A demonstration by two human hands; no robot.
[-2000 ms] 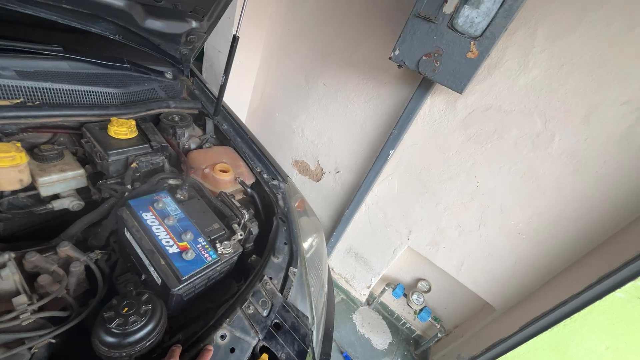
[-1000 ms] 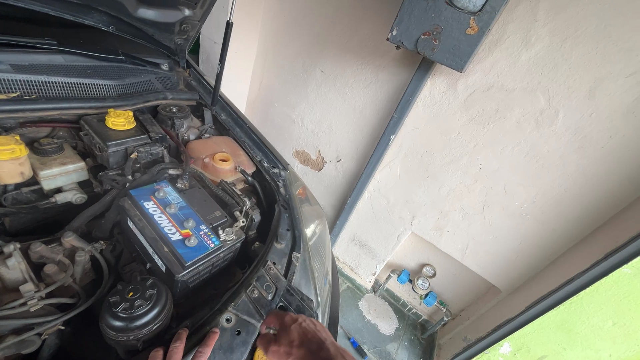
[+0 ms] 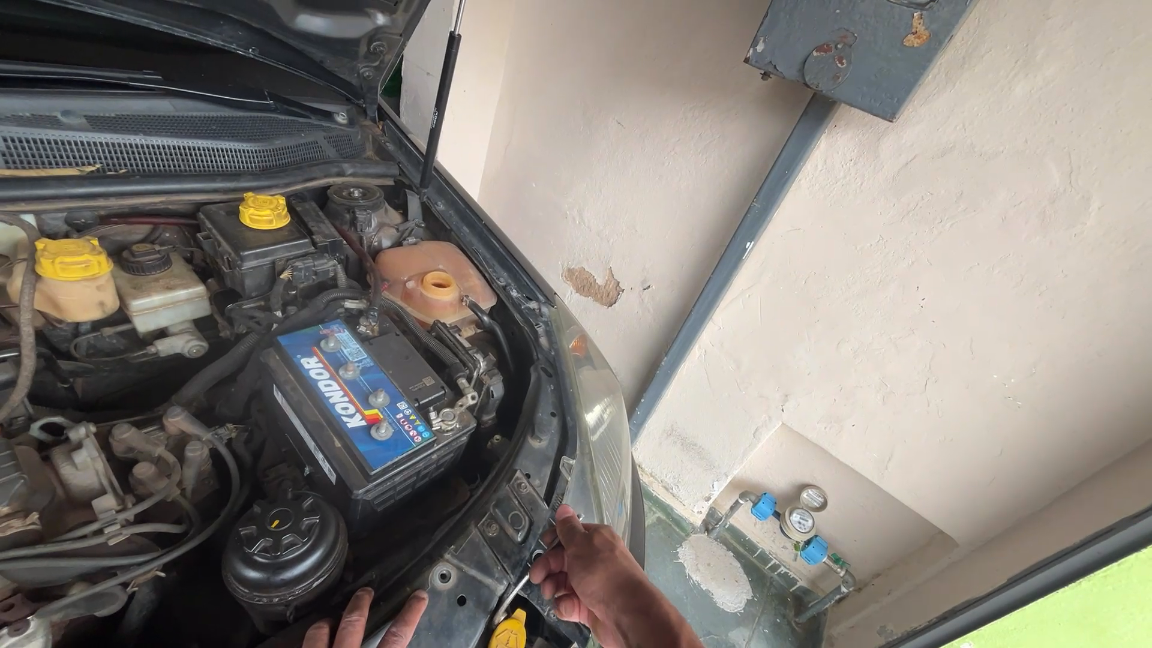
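My left hand [image 3: 360, 621] shows only its fingers at the bottom edge, spread on the dark front crossmember of the car, below the black round reservoir [image 3: 283, 549]. My right hand [image 3: 589, 576] is beside the headlight [image 3: 598, 432], its fingers closed on a thin metal rod [image 3: 511, 598] that slants down toward a yellow cap [image 3: 509, 630]. Part of the rod is hidden in the hand, so its kind cannot be told. A blue-topped Kondor car battery [image 3: 355, 396] sits in the engine bay above my hands.
An orange coolant tank [image 3: 436, 279] with an uncapped neck stands behind the battery. A gas strut [image 3: 443, 108] rises beside the raised hood [image 3: 270, 36]. Along the right are a wall with a grey metal box [image 3: 855, 54], and low pipes with a water meter [image 3: 798, 522].
My right hand came into view and has moved from over the yellow cap up and to the right, leaving that cap in sight. My left fingers remain at the front crossmember.
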